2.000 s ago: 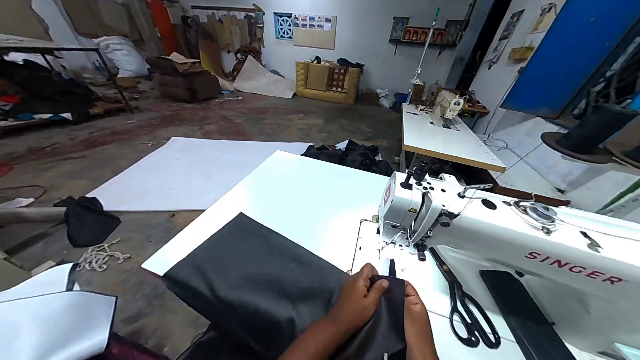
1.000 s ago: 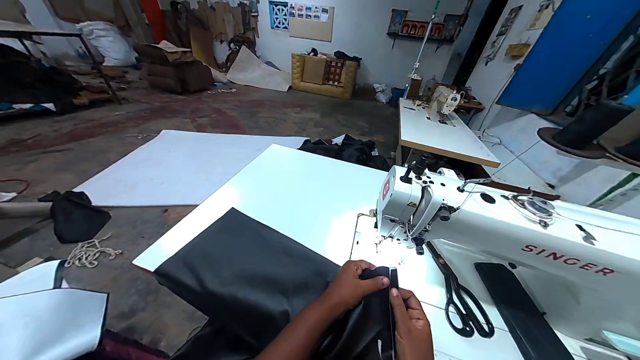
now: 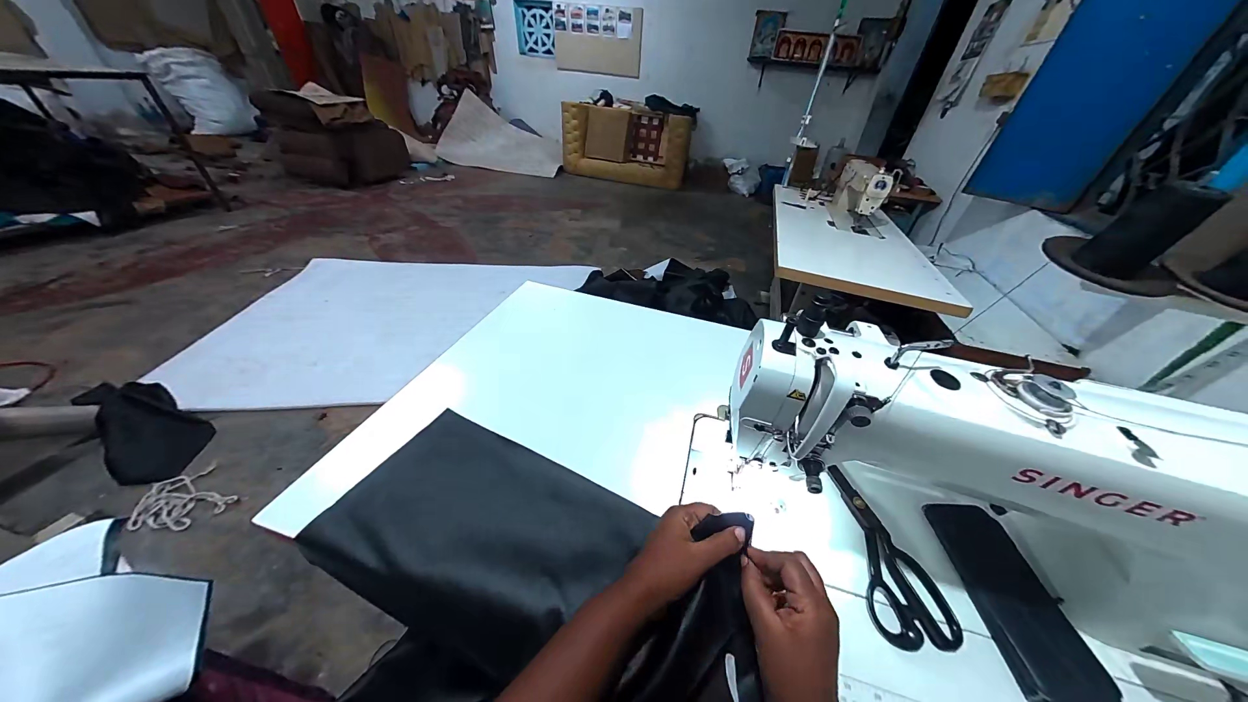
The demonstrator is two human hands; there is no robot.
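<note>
A large sheet of black leather-like material (image 3: pixel 478 546) lies over the front of the white sewing table (image 3: pixel 565 370). My left hand (image 3: pixel 682 561) pinches its folded edge between thumb and fingers, just in front of the needle area. Close beside it on the right, my right hand (image 3: pixel 792 619) grips the same edge, fingertips almost touching the left thumb. Behind both hands stands the head of a white Singer sewing machine (image 3: pixel 780 390). Black-handled scissors (image 3: pixel 902 585) lie right of my hands, under the machine arm, next to a long black strip (image 3: pixel 1024 604).
A second sewing table (image 3: pixel 868 249) with a machine stands at the back right. Beyond the table's left edge, a white sheet (image 3: pixel 361 331) is spread on the floor. Black cloth (image 3: pixel 673 291) is heaped behind the table. White-faced pieces with dark edging (image 3: pixel 97 634) are at the lower left.
The folded edge stood spread between my hands with a dark strip upright; now its top is curled over under my left thumb. My right hand's fingers have drawn in close to my left.
</note>
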